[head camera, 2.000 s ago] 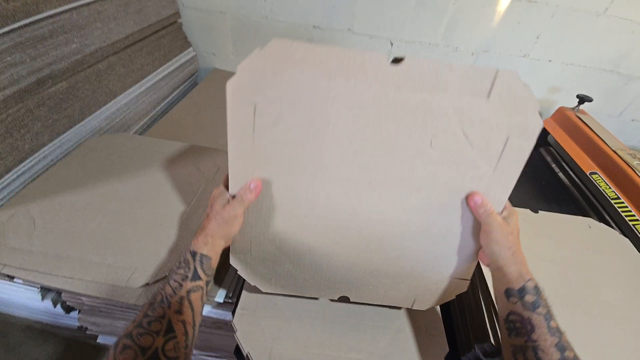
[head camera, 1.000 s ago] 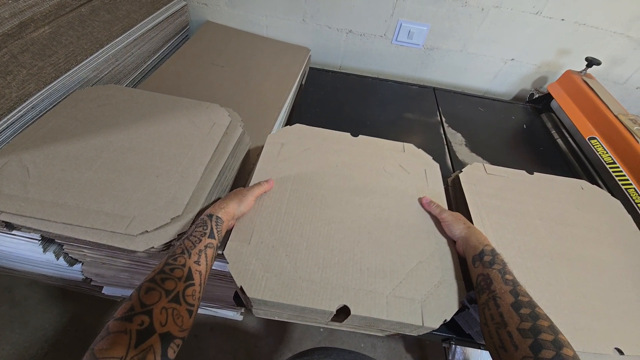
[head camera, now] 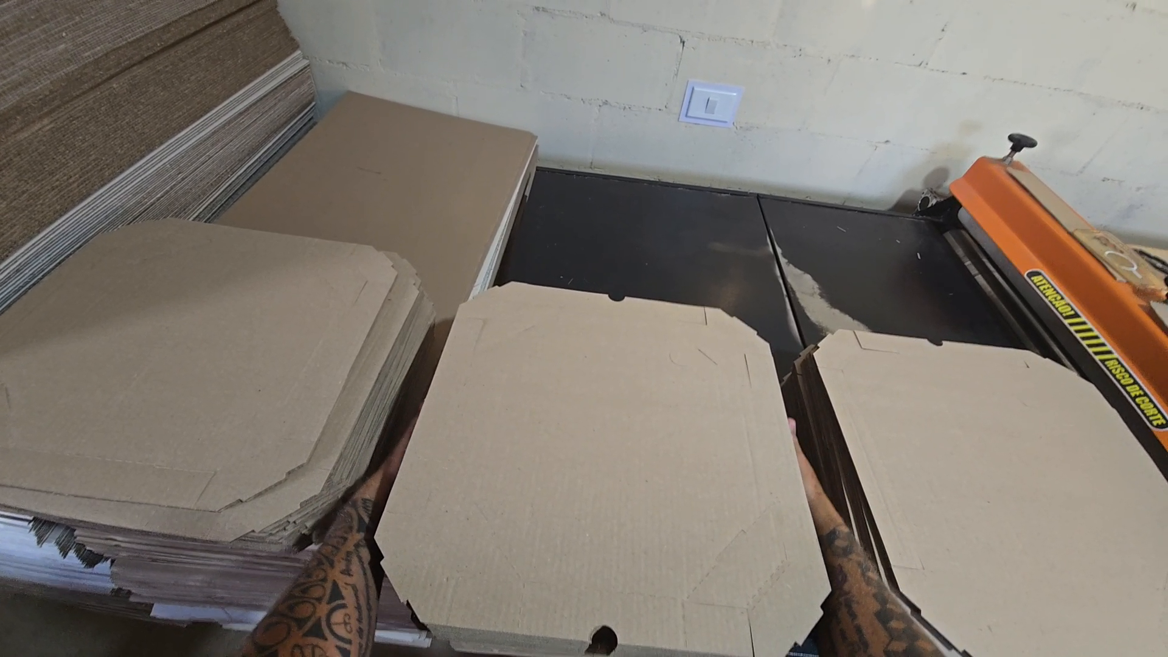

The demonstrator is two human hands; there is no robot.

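A stack of die-cut cardboard sheets (head camera: 602, 456) with cut corners lies in the middle, flat side up. My left hand (head camera: 394, 461) is at its left side, mostly hidden between it and the left stack; the fingers do not show. At its right side is my right hand (head camera: 801, 452), partly behind the sheets' edge, its fingers mostly hidden. Whether either hand grips the stack cannot be seen. Similar cardboard stacks lie to the left (head camera: 182, 356) and to the right (head camera: 995, 456).
Behind the stacks is a black work surface (head camera: 639, 237). An orange machine (head camera: 1058, 265) with a cutting-hazard label stands at right. Larger cardboard sheets (head camera: 392, 173) are piled behind the left stack, beside a tall corrugated pile (head camera: 137, 109). A block wall carries a switch (head camera: 710, 104).
The sheet held up two seconds ago was lowered onto the middle stack. Since one second ago, both hands have moved from its top down along its sides.
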